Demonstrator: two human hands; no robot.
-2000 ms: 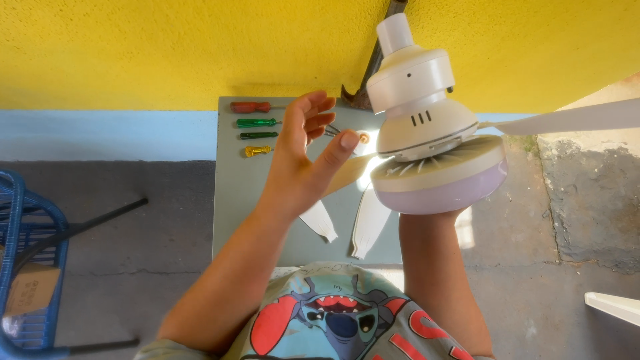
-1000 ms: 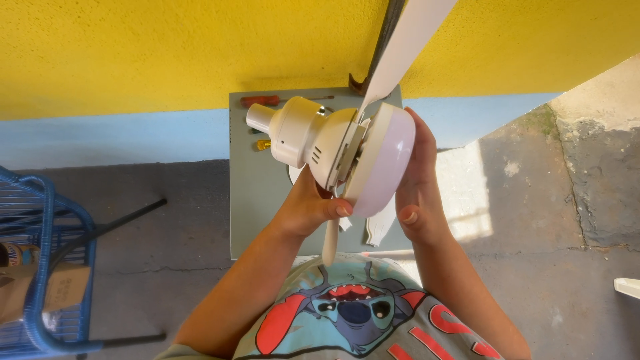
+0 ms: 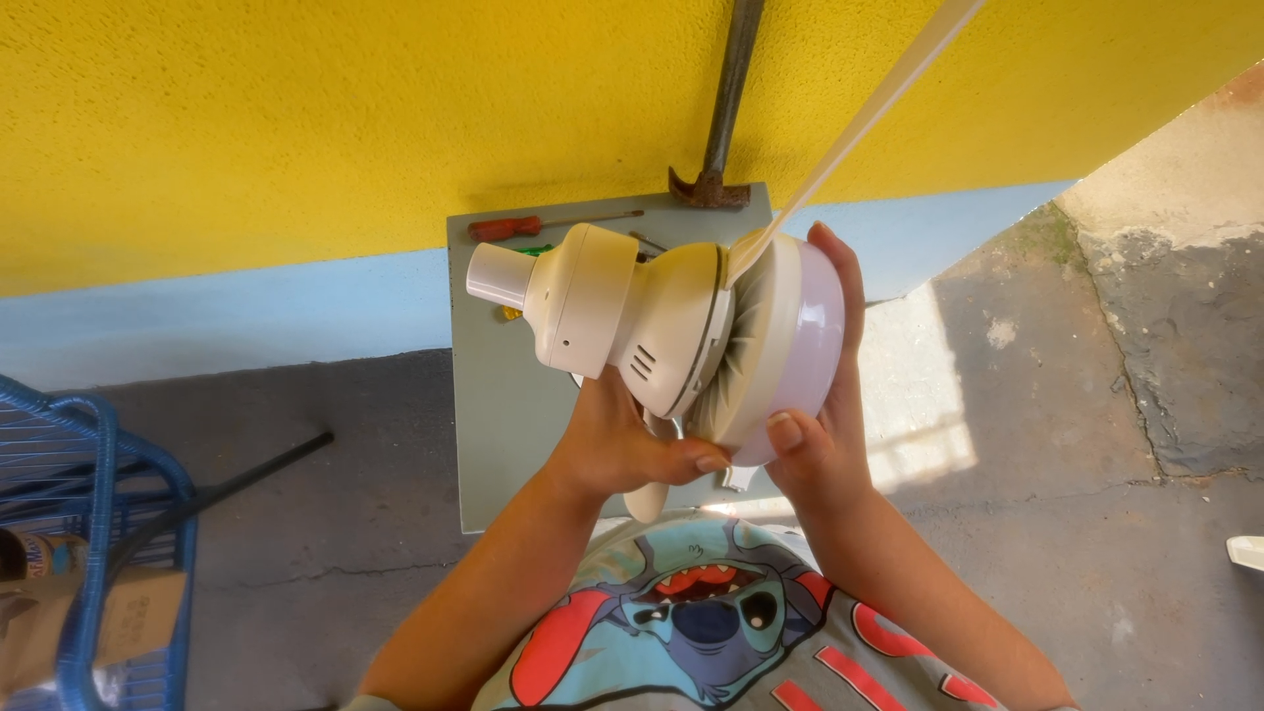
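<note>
A white ceiling fan motor unit with a light (image 3: 671, 326) lies sideways between my hands, its narrow canopy end toward the left. My left hand (image 3: 632, 439) grips it from below near the gap between housing and light, with the thumb on the rim. My right hand (image 3: 829, 434) wraps around the pale round light cover (image 3: 815, 336) at the right. One fan blade (image 3: 859, 128) rises from the unit to the upper right; another (image 3: 647, 502) points down toward my shirt. The fingers of my left hand are mostly hidden behind the unit.
Beneath the fan stands a small grey table (image 3: 504, 444), bearing a red-handled screwdriver (image 3: 509, 228) and other partly hidden tools. A claw hammer (image 3: 726, 118) leans against the yellow wall (image 3: 296, 118). At the left is a blue corded chair (image 3: 104, 494) holding a cardboard box (image 3: 138, 612).
The fan has been tipped from nearly upright onto its side. My left hand, earlier raised apart from it, now grips it. My right hand has come into view around the light cover.
</note>
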